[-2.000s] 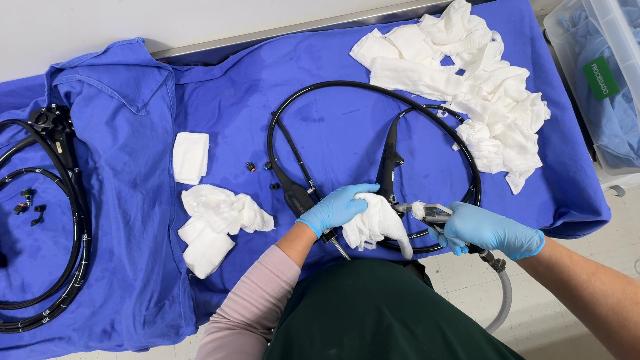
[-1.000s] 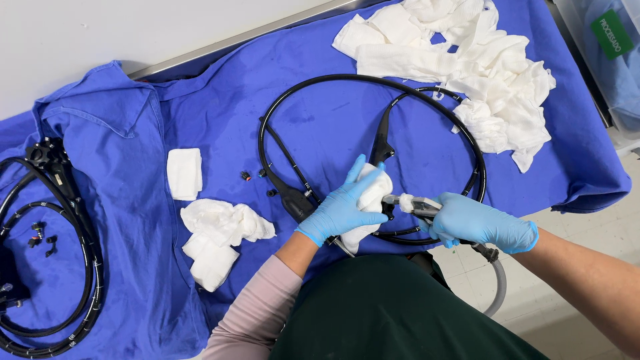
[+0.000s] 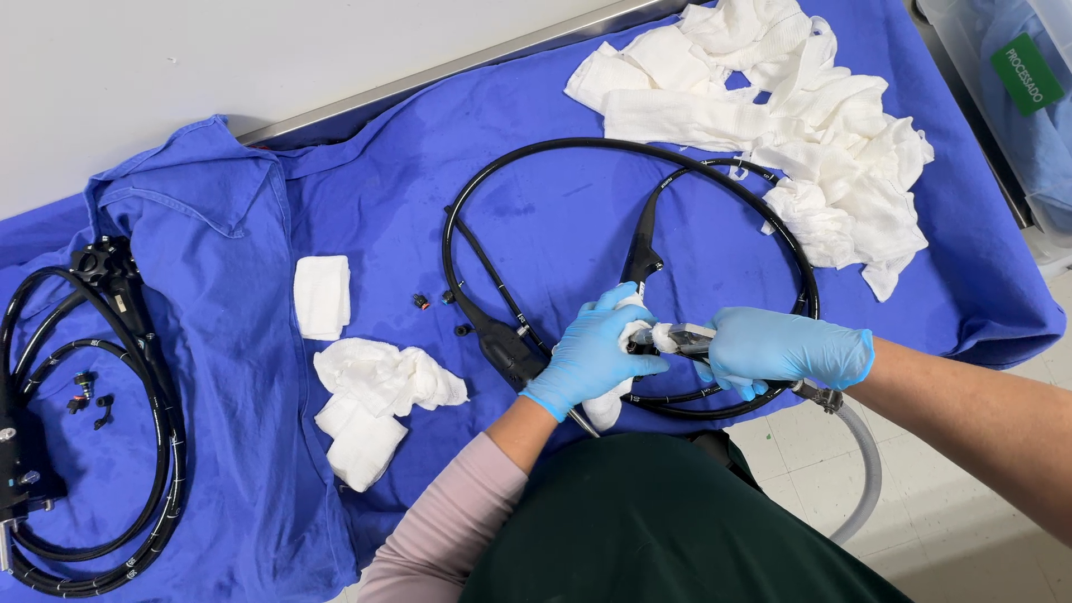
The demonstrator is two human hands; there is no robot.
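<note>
My gloved left hand (image 3: pixel 596 350) grips a white gauze cloth (image 3: pixel 605 407) wrapped about the control body of a flexible endoscope, mostly hidden under the fingers. In my gloved right hand (image 3: pixel 775 347) is an air or water gun (image 3: pixel 688 339), fed by a translucent hose (image 3: pixel 867 469). The gun's tip, with white material around it, meets the cloth and the endoscope beside my left fingers. The endoscope's black tube (image 3: pixel 536 151) loops over the blue drape, and its connector (image 3: pixel 508 352) lies left of my left hand. Small black valves (image 3: pixel 420 301) rest farther left.
A second coiled endoscope (image 3: pixel 172 435) lies at far left with small valves (image 3: pixel 84 383) inside its loop. Folded gauze (image 3: pixel 322 297) and crumpled gauze (image 3: pixel 385 377) lie left of centre. A large gauze heap (image 3: pixel 804 126) covers the back right. A clear plastic bin (image 3: pixel 963 25) stands beyond the drape's right edge.
My left hand has shifted on the cloth and the endoscope, its fingers now curled beside the gun's tip. My right hand still holds the gun.
</note>
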